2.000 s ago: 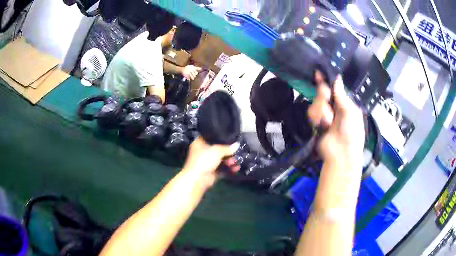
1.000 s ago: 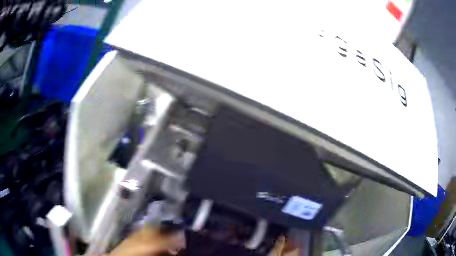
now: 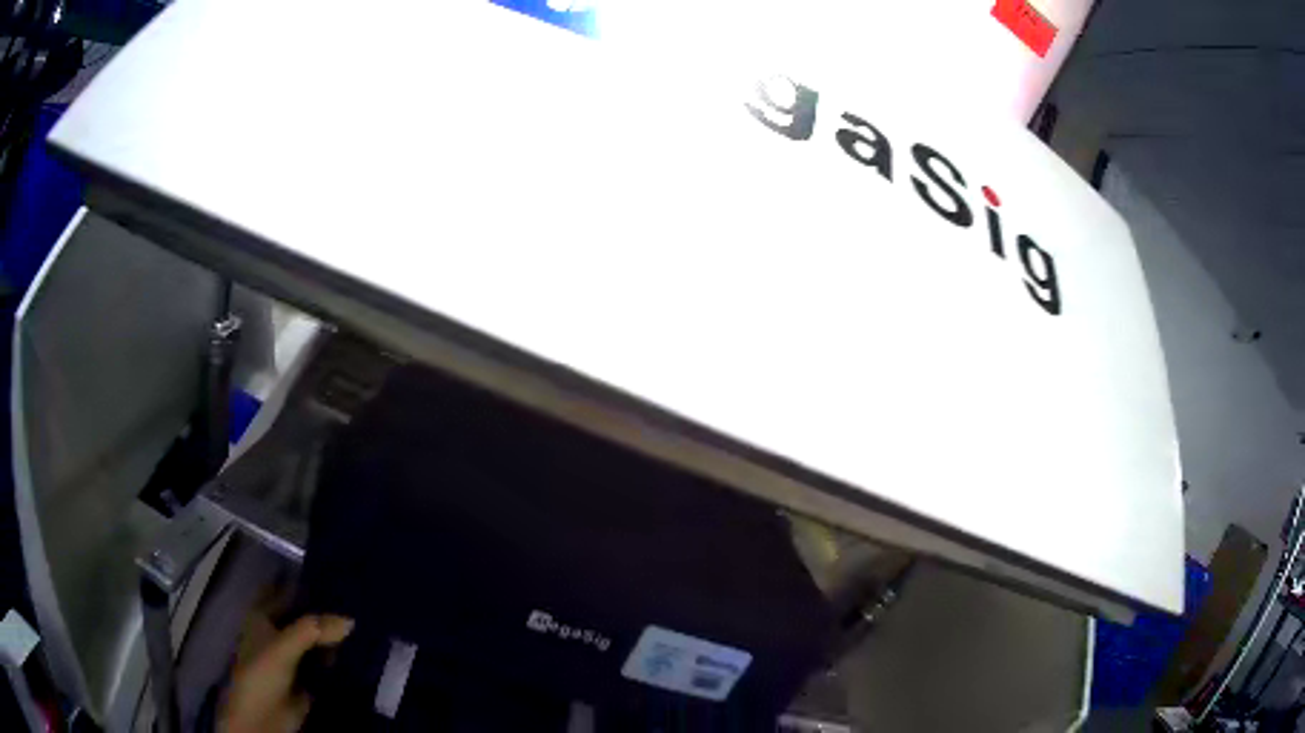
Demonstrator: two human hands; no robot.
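Observation:
The white test box stands in front of me with its broad MegaSig lid raised. Under the lid is a large black block with a MegaSig name and a white label. Below it, the black test fixture shows two white bands, cut off by the bottom edge. My left hand is inside the opening at the lower left, beside the dark fixture, thumb towards it. Whether it holds anything is too dark to tell. My right hand is out of the picture. No headphones can be made out clearly.
The box's side walls flank the opening, with metal lid struts inside. A metal bracket stands left of my hand. Blue bins show at the lower right and far left. A red sticker is at the top.
My view has turned from the headphone bench to the box. The headphones held two seconds ago are no longer distinguishable. Since one second ago my right hand has left the picture; my left remains low inside.

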